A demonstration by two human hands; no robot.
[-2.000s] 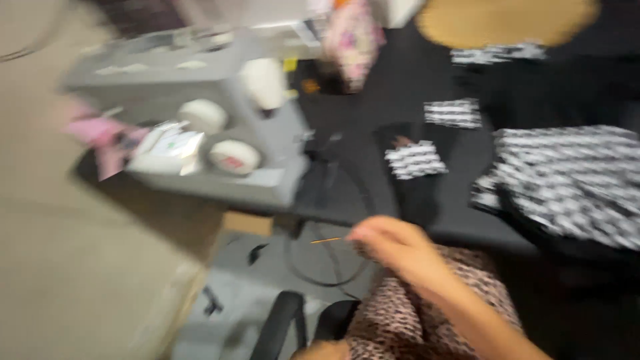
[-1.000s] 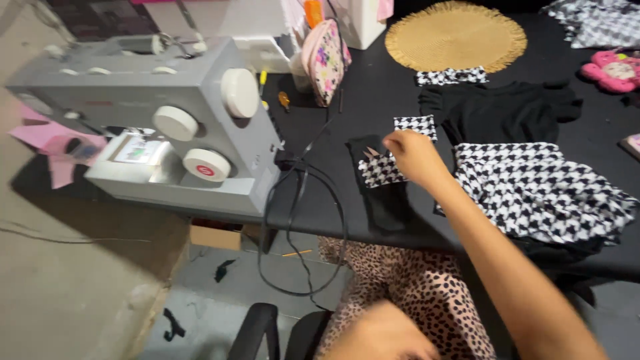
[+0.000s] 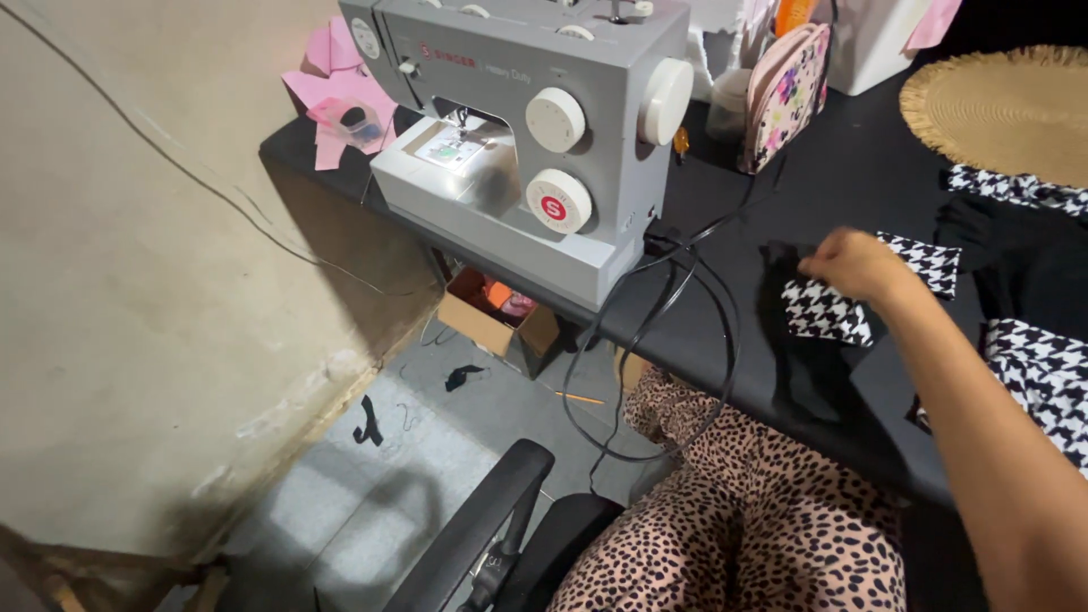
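Note:
My right hand (image 3: 850, 262), its fingers curled and blurred, hovers over or touches the upper edge of a small black-and-white houndstooth fabric piece (image 3: 824, 313) on the black table. Whether anything is pinched in it cannot be seen. A second houndstooth piece (image 3: 931, 262) lies just right of the hand, partly behind it. Farther right are black fabric (image 3: 1020, 263) and a larger gathered houndstooth cloth (image 3: 1041, 374), partly covered by my forearm. On the floor lies a thin orange stick, perhaps a pencil (image 3: 580, 397). My left hand is out of view.
A grey sewing machine (image 3: 612, 144) stands at the table's left, its black cable (image 3: 735, 340) looping over the front edge. Behind are a floral pouch (image 3: 790, 93) and round woven placemat (image 3: 994, 102). Below are an open cardboard box (image 3: 489, 327) and black chair armrest (image 3: 484, 518).
My right hand has moved from over my lap, where it was by the orange stick, to the small houndstooth pieces. My left hand has left the view, which has shifted.

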